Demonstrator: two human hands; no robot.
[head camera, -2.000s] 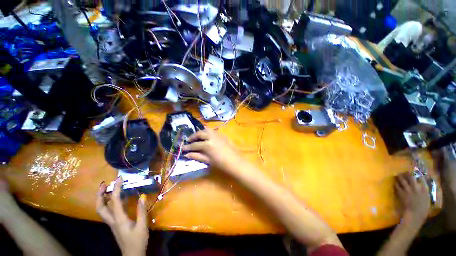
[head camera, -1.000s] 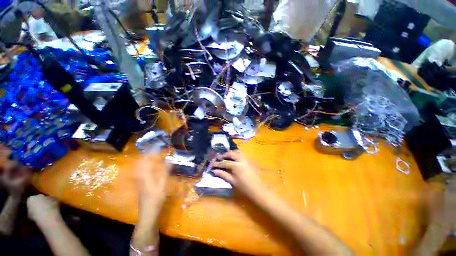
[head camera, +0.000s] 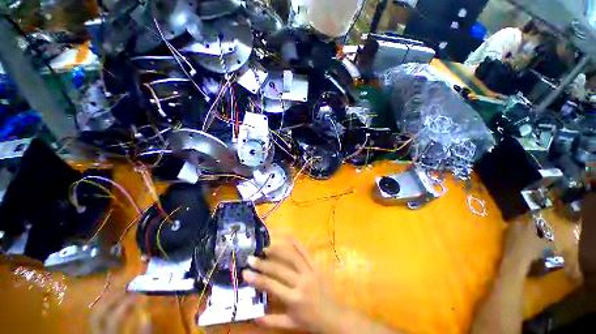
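A black round base housing (head camera: 230, 244) with a white bracket end (head camera: 232, 306) stands at the front, with red, yellow and white wires running down its face. My right hand (head camera: 287, 287) is blurred, its fingers apart at the housing's right side; fingertips touch or nearly touch it, and no grip shows. A second black housing (head camera: 171, 228) with a white bracket (head camera: 163, 275) is beside it on the left. My left hand (head camera: 121, 316) is a faint blur at the bottom edge, left of the units; its fingers cannot be made out.
A pile of wired housings (head camera: 251, 140) spans the back. A silver bracket unit (head camera: 408, 188), a clear bag of frames (head camera: 444, 130) and a loose frame (head camera: 477, 205) lie to the right. Another person's forearm (head camera: 506, 280) is at the right. Small shiny screws (head camera: 39, 284) lie left.
The view has shifted. The front unit now stands upright in view with its wires down its face. My right hand is at its right side instead of over it; my left hand is lower left, blurred.
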